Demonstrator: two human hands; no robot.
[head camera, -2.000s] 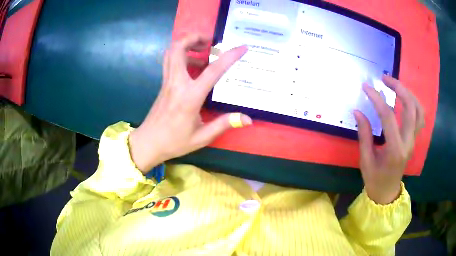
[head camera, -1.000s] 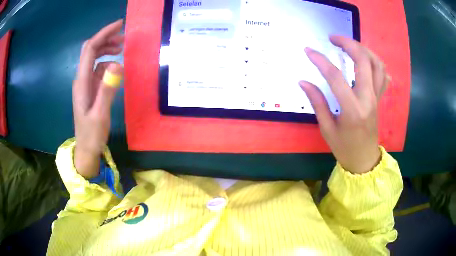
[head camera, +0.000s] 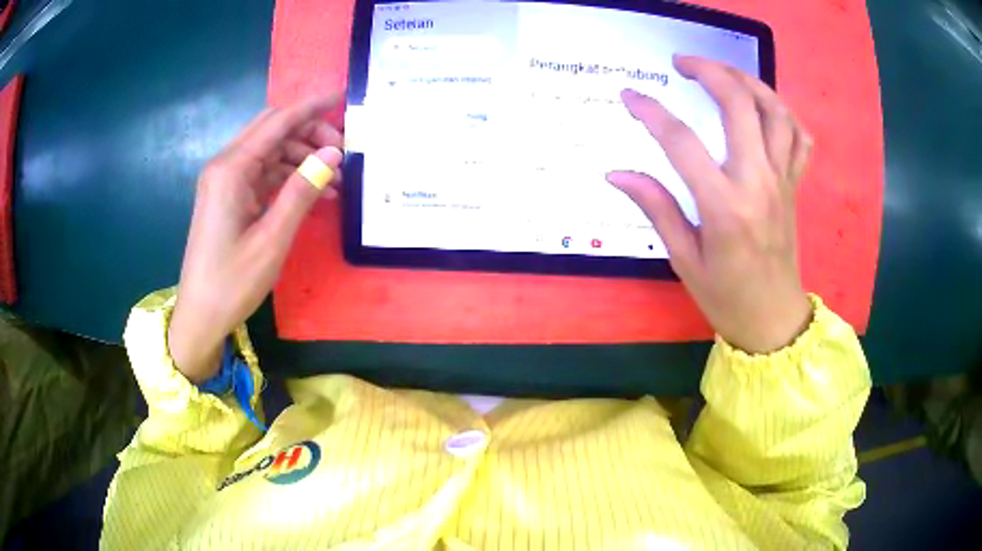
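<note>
A dark-framed tablet (head camera: 463, 161) lies flat on a red foam pad (head camera: 485, 307). Its screen shows the "Setelan" list at left and a "Perangkat terhubung" pane at right. My left hand (head camera: 253, 205) is at the tablet's left short edge, over the pad, with the fingertips near a pale tab (head camera: 355, 129); whether they touch it is unclear. A yellow band (head camera: 316, 171) is on my left thumb. My right hand (head camera: 721, 183) is spread over the right part of the screen, fingers apart, holding nothing; its fingertips hide part of the pane.
The pad lies on a shiny dark green surface (head camera: 140, 161). Another red pad (head camera: 9, 194) shows at the left edge. Blue strap (head camera: 239, 382) at my left wrist. Yellow smock (head camera: 463, 484) below. Dark green fabric (head camera: 54, 420) shows at lower left.
The right pane has changed from "Internet" to "Perangkat terhubung". My left hand left the screen, moved off to the left, then came back to the tablet's edge. My right hand stays over the screen.
</note>
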